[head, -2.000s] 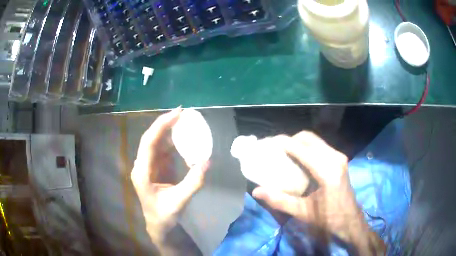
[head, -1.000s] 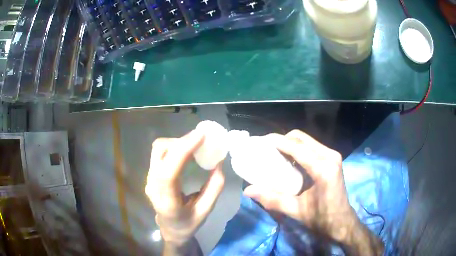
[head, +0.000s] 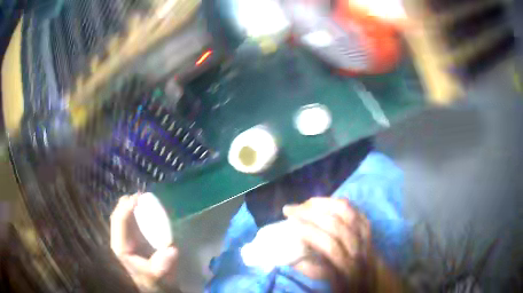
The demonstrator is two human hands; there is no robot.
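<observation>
The frame is blurred. My left hand holds a smooth white disc between thumb and fingers, beside the bench's front edge. My right hand is closed around a white squeeze bottle over my lap, in front of the blue clothing; its neck points left. The disc and the bottle are apart. On the green mat stands a wide-mouth cream jar, open, yellowish inside. A white jar lid lies to its right.
A blister tray with dark parts and blue glare is left of the jar. An orange-red fan stands at the back right. A red light glows behind the tray. A pale stick lies near the fan.
The view has swung right and up, showing the fan. My left hand with the disc has moved away from the bottle. My right hand still holds the bottle, now lower in the view.
</observation>
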